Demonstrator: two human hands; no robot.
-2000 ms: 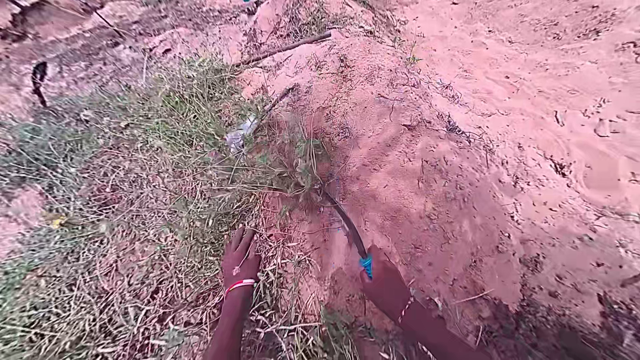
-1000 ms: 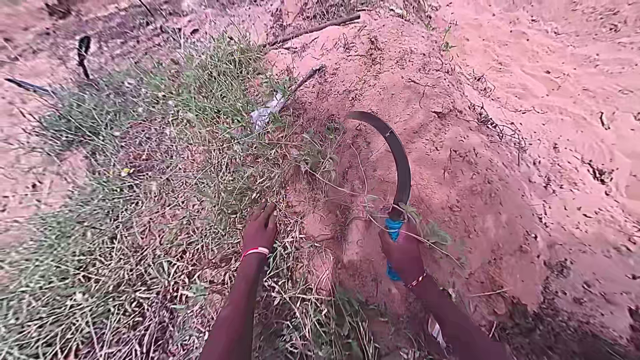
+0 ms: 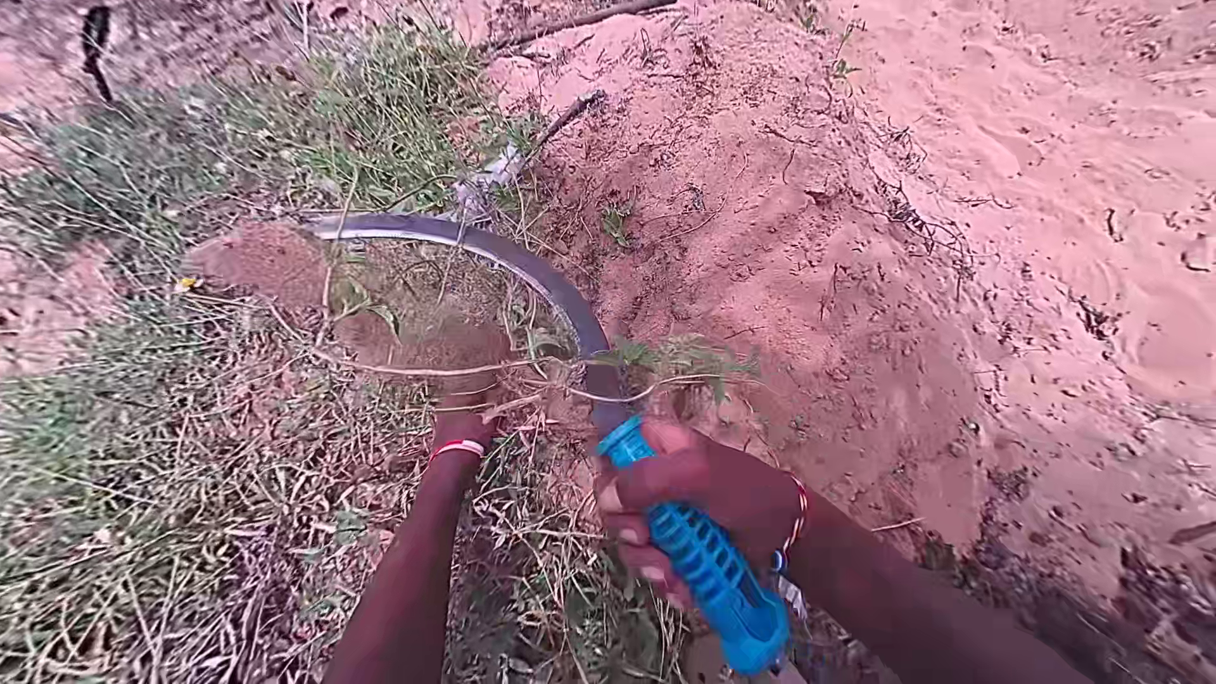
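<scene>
My right hand point(image 3: 698, 494) grips the blue plastic handle point(image 3: 722, 579) of a sickle. Its curved metal blade point(image 3: 560, 290) arcs up and to the left, over the weeds and beyond my left hand. My left hand point(image 3: 465, 366) is low among thin stems, blurred and partly hidden by plant matter; whether its fingers hold stems I cannot tell. A long weed stem with green leaves point(image 3: 679, 361) lies across the blade near the handle. A clump of reddish soil point(image 3: 271, 266), blurred, shows by the blade's tip.
Green and dry grass point(image 3: 190, 456) covers the ground at the left. Bare reddish earth point(image 3: 807, 285) forms a raised bank at the right. A dark stick point(image 3: 570, 119) stands beside a whitish scrap point(image 3: 484, 185), and a longer stick point(image 3: 589, 19) lies at the top.
The sickle has swung left, so its blade now reaches over the grass in front of my left hand. A second ago it curved over bare soil at the right. The soil clump now shows near its tip.
</scene>
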